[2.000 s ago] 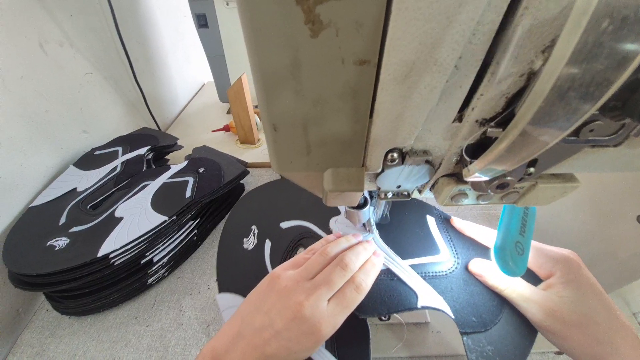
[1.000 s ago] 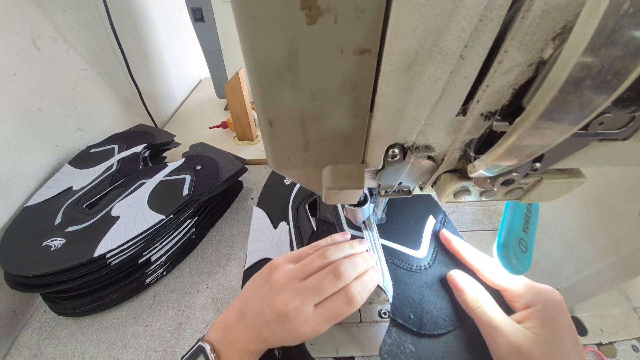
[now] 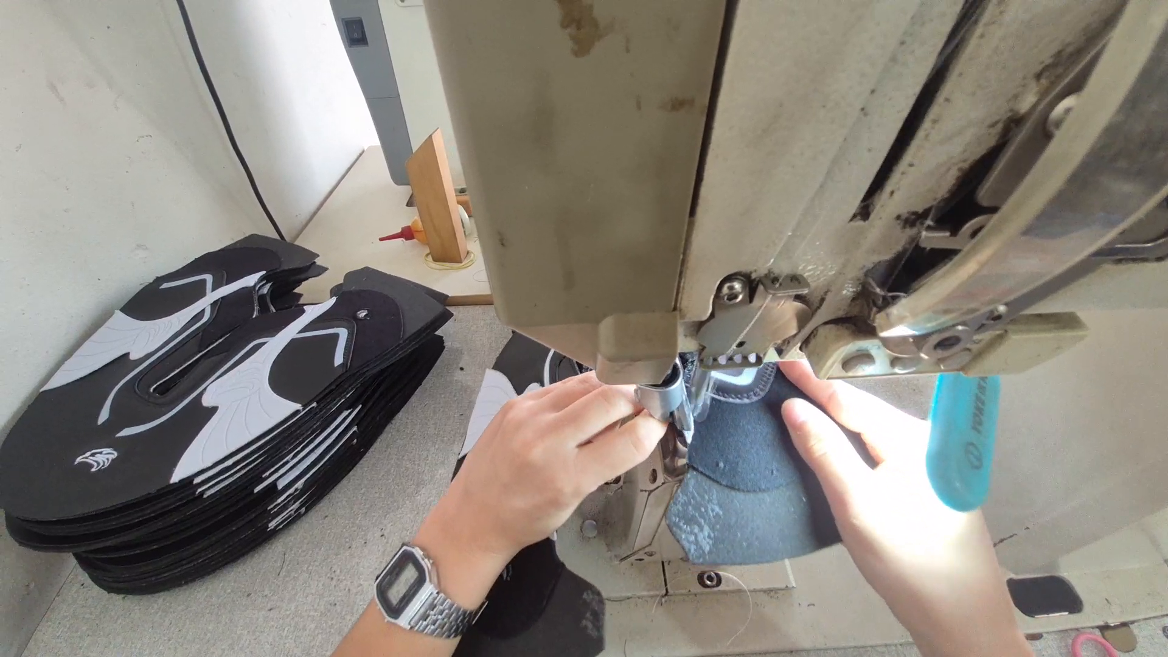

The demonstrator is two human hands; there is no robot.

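A black shoe upper with white trim lies under the presser foot of an industrial sewing machine, its dark blue-black heel part turned toward the right. My left hand, with a metal wristwatch on the wrist, has its fingertips bent at the presser foot; whether they pinch the upper is hidden. My right hand holds the upper's right edge between thumb and fingers. The needle area is partly hidden by the machine head. Another part of the upper hangs down below my left hand.
Stacked black and white shoe uppers rest on the grey table at left. Behind stand a wooden block and a small bottle with a red nozzle. A turquoise tab hangs beside my right hand. Pink handles show at lower right.
The upper has turned under the presser foot; its heel part now points toward the bottom of the view. My left fingers, flat on the upper before, are now bent at the foot.
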